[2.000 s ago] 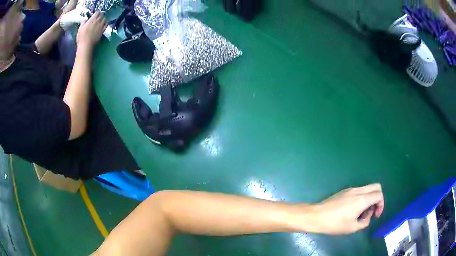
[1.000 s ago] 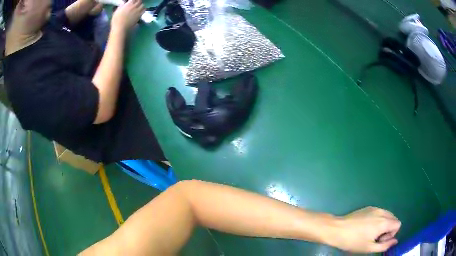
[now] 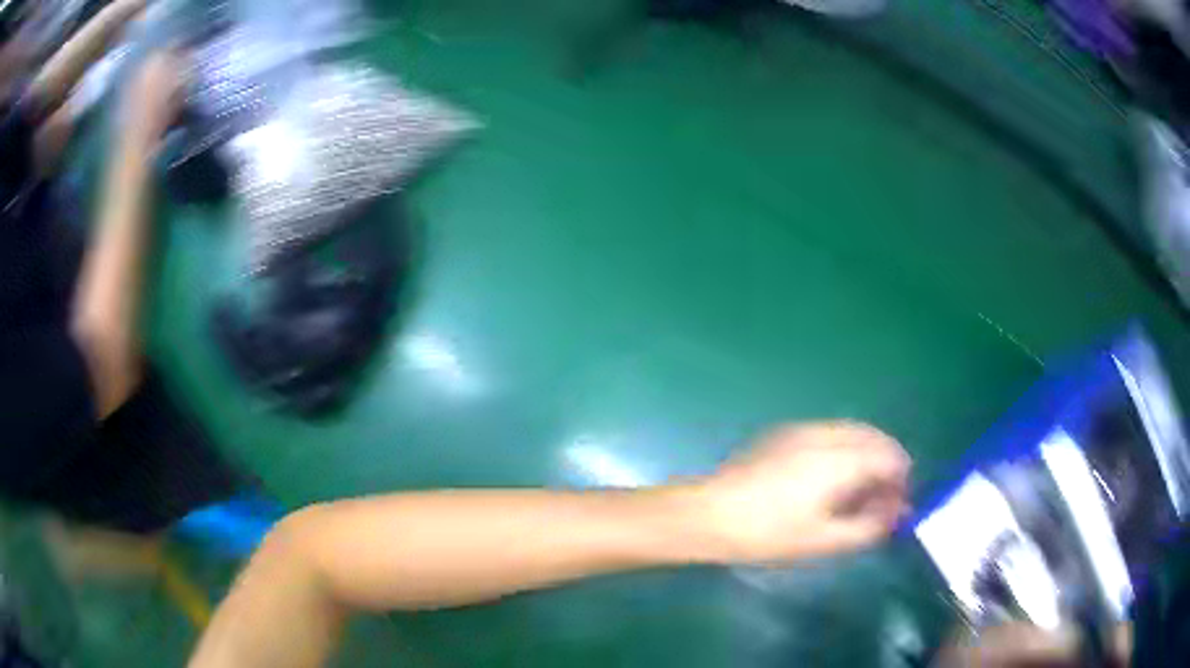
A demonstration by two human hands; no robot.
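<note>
My left hand (image 3: 829, 489) hangs over the green bench beside the blue-sided white screw feeder (image 3: 966, 535). Its fingers are curled in, and no object shows in it; the picture is blurred. The feeder stands at the lower right, its blue side towards my hand, with dark parts between white strips. A skin-coloured blur at the bottom edge in front of the feeder seems to be part of my right hand (image 3: 1031, 646). It is mostly cut off, and what it holds is hidden.
A clear bag of small silver-grey parts (image 3: 346, 150) lies at the upper left, with a dark moulded lump (image 3: 313, 320) just below it. A person in black (image 3: 52, 352) sits at the left. A white blurred thing (image 3: 1168, 196) is at the right edge.
The view has swung right, so the bag, lump and person sit further left. More of the feeder shows. A skin-coloured blur has appeared at its front. My left hand stays curled.
</note>
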